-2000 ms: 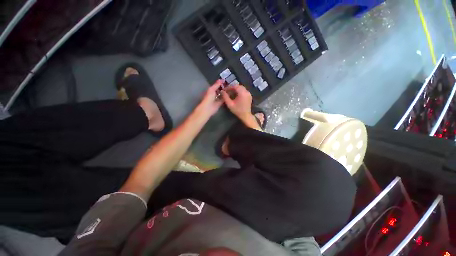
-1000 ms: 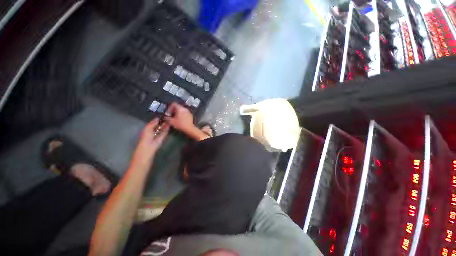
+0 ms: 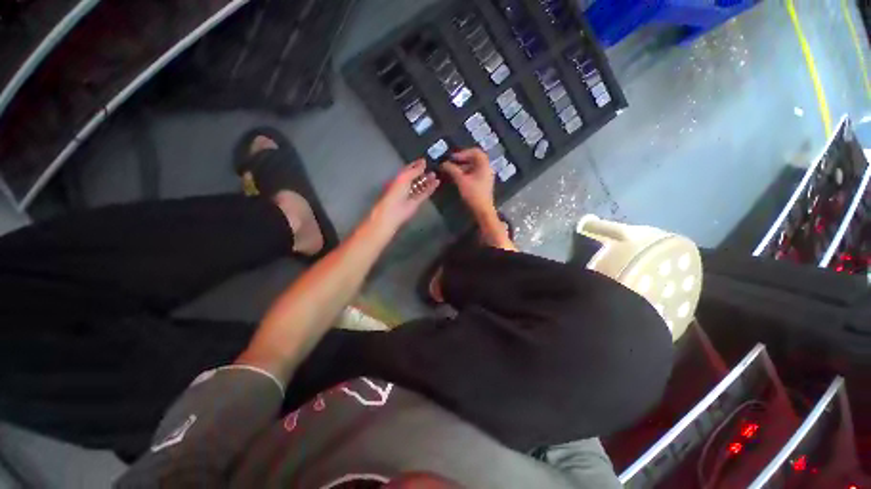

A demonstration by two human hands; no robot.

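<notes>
A large black compartment tray (image 3: 611, 103) lies on the floor, with rows of small silvery and dark rectangular units in its pockets. One bright unit (image 3: 437, 149) shows in the near-corner pocket, beside my fingers. My left hand (image 3: 406, 194) is just off the tray's near edge, palm up, fingers curled around small dark pieces with shiny spots. The pieces are too small to name. My right hand (image 3: 472, 178) is over the near edge of the tray, fingers pinched together close to my left fingertips. Whether it holds a unit is hidden by blur.
A cream perforated stool (image 3: 659, 277) stands right of my knee. A blue plastic object (image 3: 659, 17) is beyond the tray. Rack shelves with bright edges (image 3: 697, 415) and red digits are at lower right. More shelves (image 3: 124, 100) are at upper left. My sandalled foot (image 3: 277, 181) is left of the tray.
The view swung toward the right racks and back. My hands, together before, are now slightly apart. Fewer units show in the near-corner pocket than two seconds ago.
</notes>
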